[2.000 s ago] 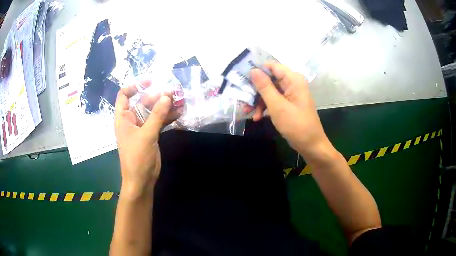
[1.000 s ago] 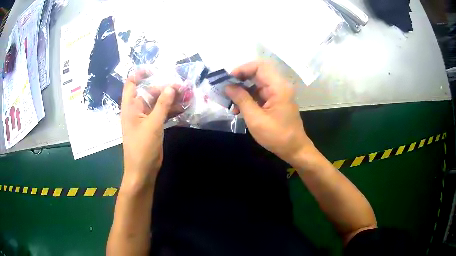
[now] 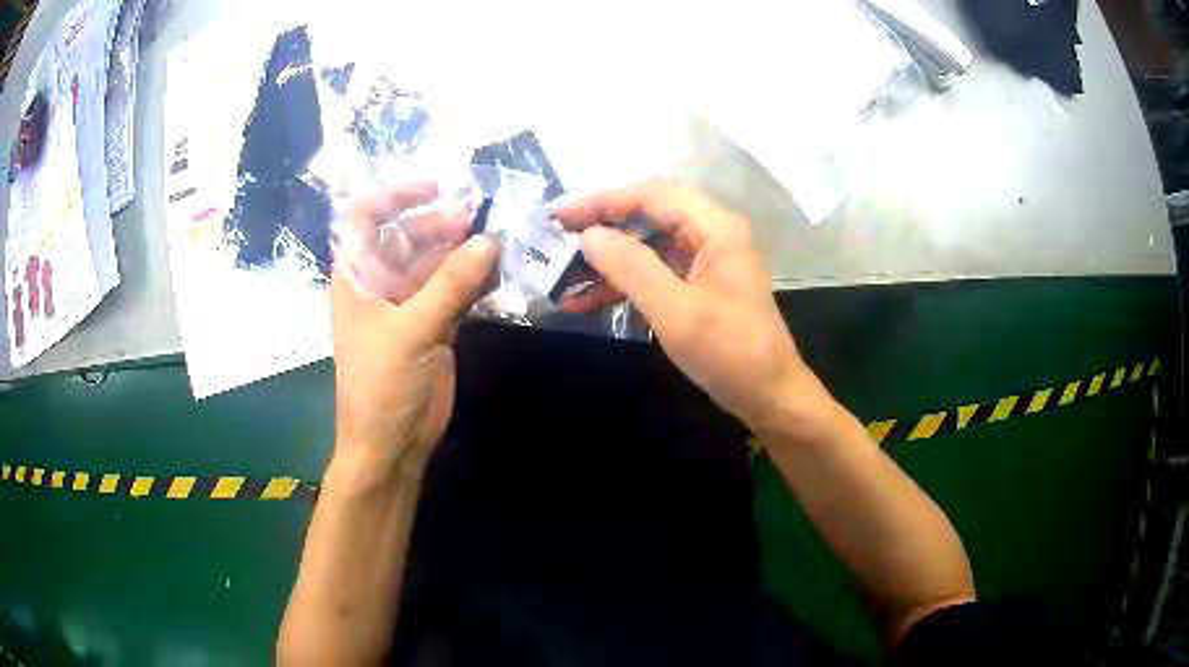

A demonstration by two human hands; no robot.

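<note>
My left hand [image 3: 404, 280] and my right hand [image 3: 678, 280] are close together above the table's near edge. Between them they hold a small clear zip bag [image 3: 528, 241] with dark and white parts, the thumb and fingers of each hand pinching one side. Crinkly clear plastic covers the fingers of my left hand. A dark rectangular piece [image 3: 518, 156] lies just beyond the small bag. A dark fabric swatch [image 3: 278, 156] in shiny plastic lies on a white printed order sheet [image 3: 222, 339] to the left. Glare hides much of the plastic's outline.
More order sheets [image 3: 65, 235], one with small red garment drawings, lie at the far left. Scissors [image 3: 928, 46] lie at the back right, beside a folded dark fabric piece [image 3: 1030, 39]. A white sheet corner [image 3: 815, 189] points towards me. The pale table [image 3: 1017, 235] ends above a green floor.
My right hand has moved left to my left hand, bringing the small bag with it. My left hand has shifted slightly right and now also pinches the small bag.
</note>
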